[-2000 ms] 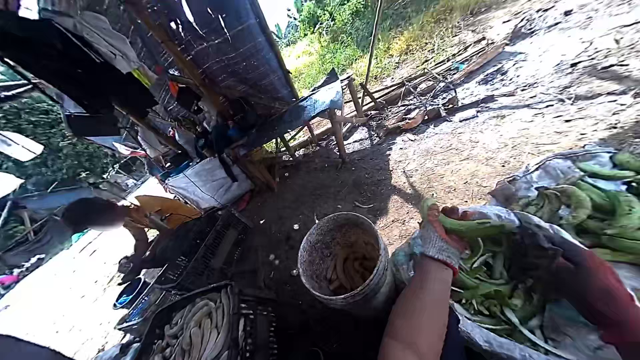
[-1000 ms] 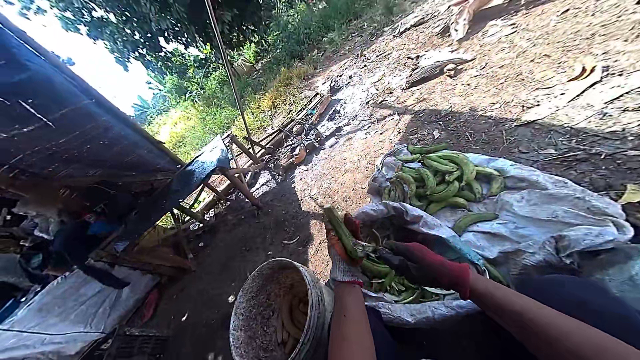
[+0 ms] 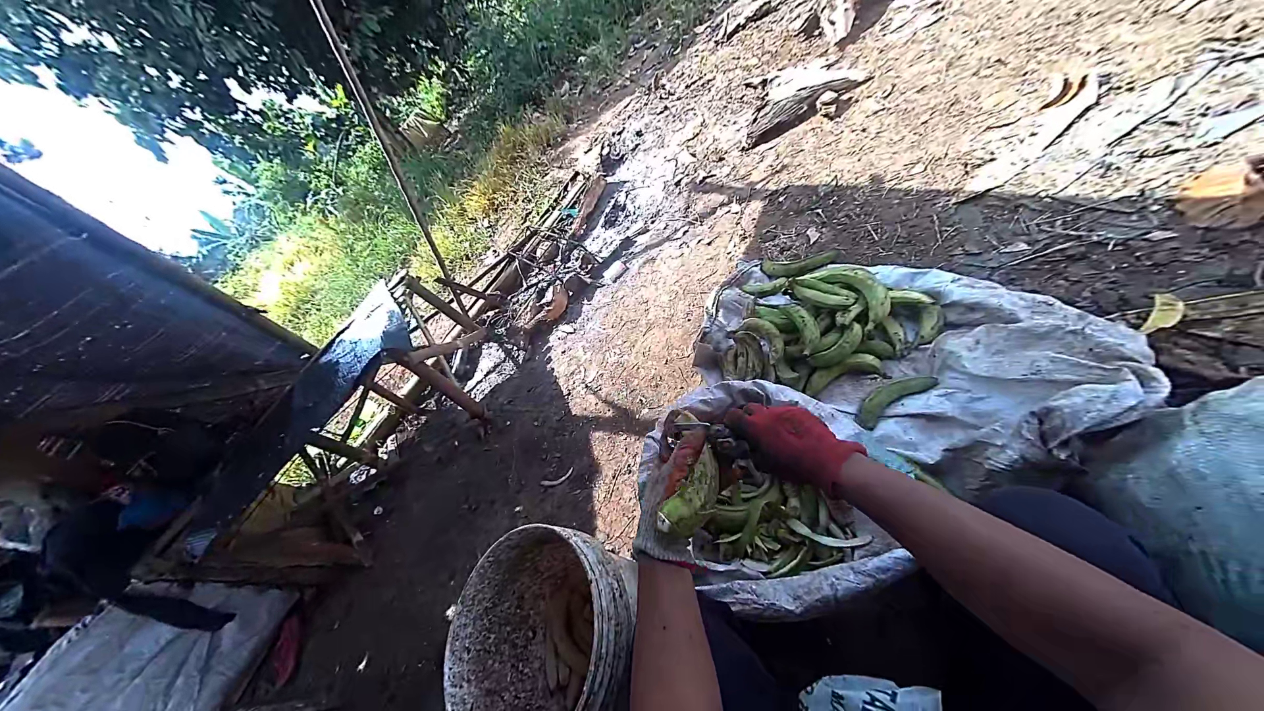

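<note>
My left hand (image 3: 664, 513), in a pale and red work glove, grips a green plantain (image 3: 691, 499) over an open sack (image 3: 780, 600) of peels. Close beside it, my right hand (image 3: 790, 444), in a red glove, is closed on a small tool at the plantain's upper end; the tool is too hidden to name. Green peels (image 3: 810, 533) fill the sack under both hands. Beyond them, a heap of unpeeled green plantains (image 3: 839, 316) lies on a white woven sack (image 3: 1027, 365). To the left of my left forearm stands a dirty bucket (image 3: 617, 602) holding peeled plantains (image 3: 571, 632).
A stuffed woven sack (image 3: 1185, 494) stands at the right. A rough wooden frame (image 3: 434, 380) and a dark tarp (image 3: 128, 316) are at the left, above a pale sheet (image 3: 158, 642). Driftwood-like wood (image 3: 805, 99) lies on the dirt farther off.
The view has swung right since the oldest frame. The plantain in my left hand, which pointed up and away a second ago, now points down toward me, and my right hand has moved to its far end.
</note>
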